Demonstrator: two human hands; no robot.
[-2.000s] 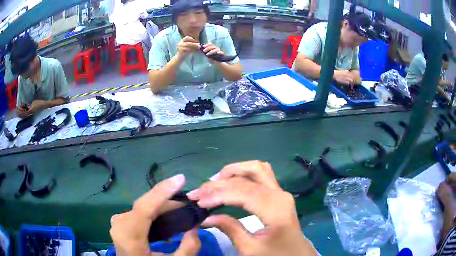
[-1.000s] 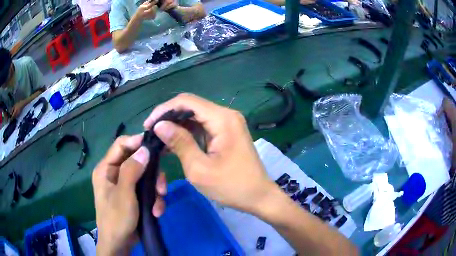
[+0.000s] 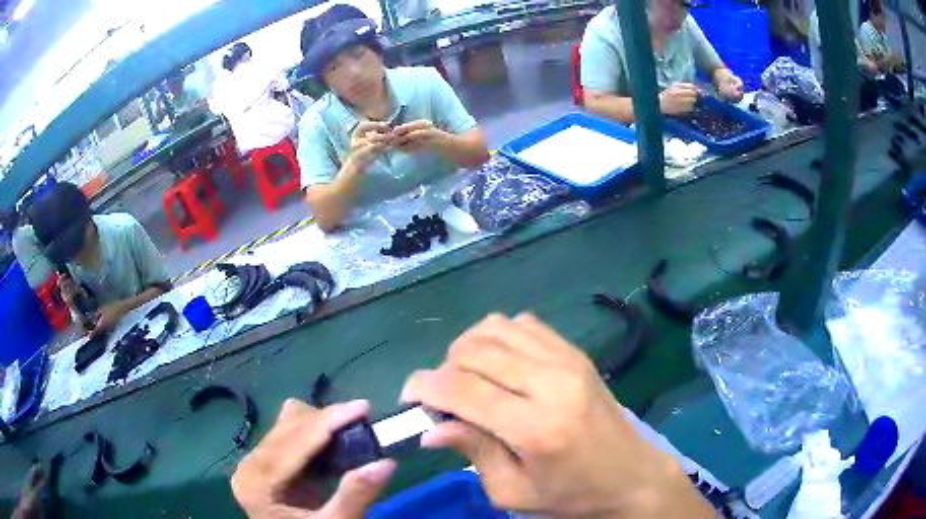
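Observation:
My left hand [image 3: 310, 461] holds a dark black piece [image 3: 355, 444], which looks like the end of a headband, between thumb and fingers. A short white or shiny flat strip [image 3: 402, 426] shows between this piece and my right hand. My right hand [image 3: 528, 411] pinches the strip's other end, where a small dark part shows at the fingertips. The rest of the band is hidden by my left hand. The blue parts tray [image 3: 442, 499] is partly visible below my hands, cut off by the lower edge.
The green belt [image 3: 487, 294] carries curved black bands [image 3: 225, 405]. A green post [image 3: 835, 152] stands at right. Clear plastic bag [image 3: 767, 370], white tissue [image 3: 818, 476] and blue-capped item [image 3: 875, 444] lie at right. Seated workers are opposite, with a blue tray [image 3: 513, 152] and dark parts [image 3: 414, 235].
The view has tilted up, showing more of the workers opposite. The long band seen upright in my left hand now shows only its end, with a white strip between my hands.

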